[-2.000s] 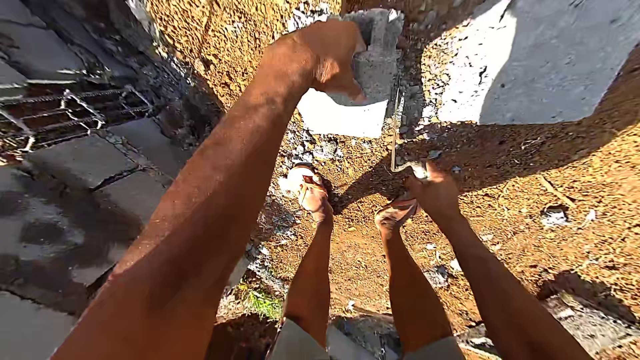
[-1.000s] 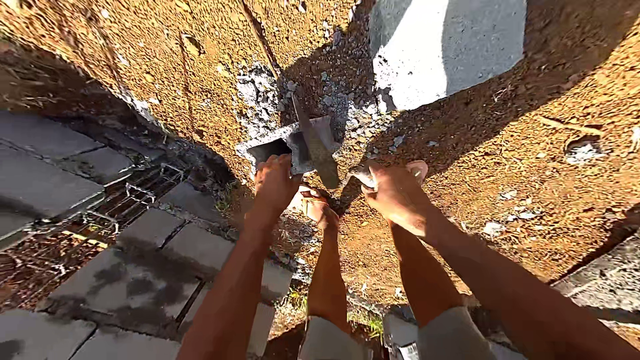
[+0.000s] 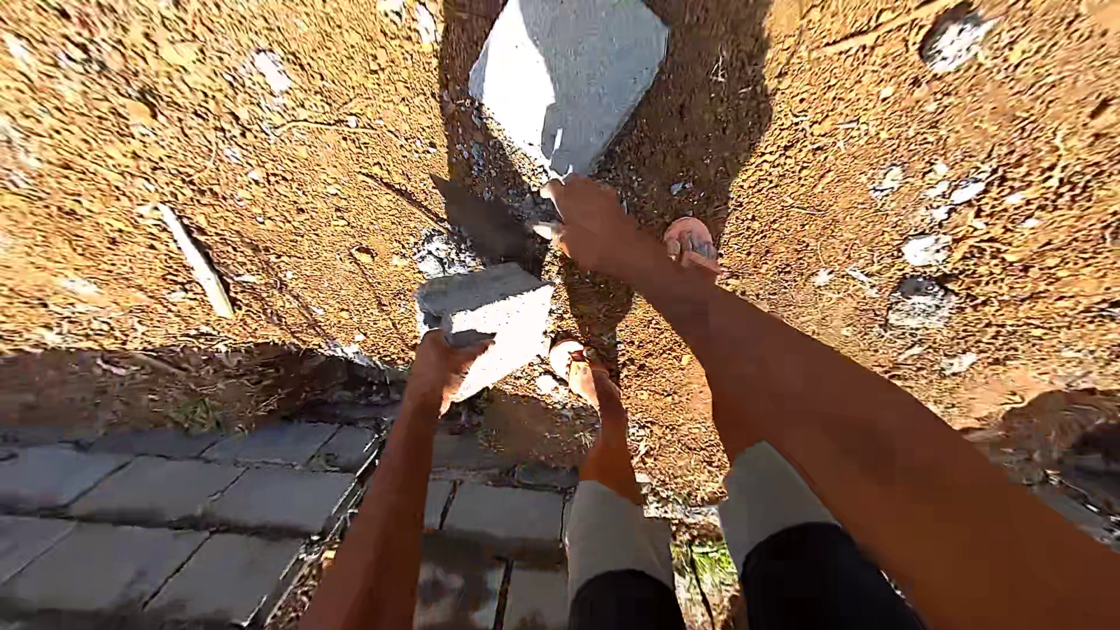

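My left hand (image 3: 448,369) grips the near left end of a grey concrete block (image 3: 512,328), whose hollow shows beside my fingers. My right hand (image 3: 595,223) is closed around the handle of a mason's trowel (image 3: 490,220). The trowel's dark blade points left, above the far side of the block, over the ground. Just beyond my right hand lies a larger pale concrete block (image 3: 604,70), partly in shadow.
A wall of grey blocks (image 3: 175,494) runs along the lower left, with a gap holding metal bars. My sandalled feet stand on gravelly soil near the held block. A pale stick (image 3: 197,262) lies at left, and rubble (image 3: 927,249) at right.
The view has turned a good deal. The trowel blade was over the block a second ago and is now off its far side. My left hand has stayed on the block.
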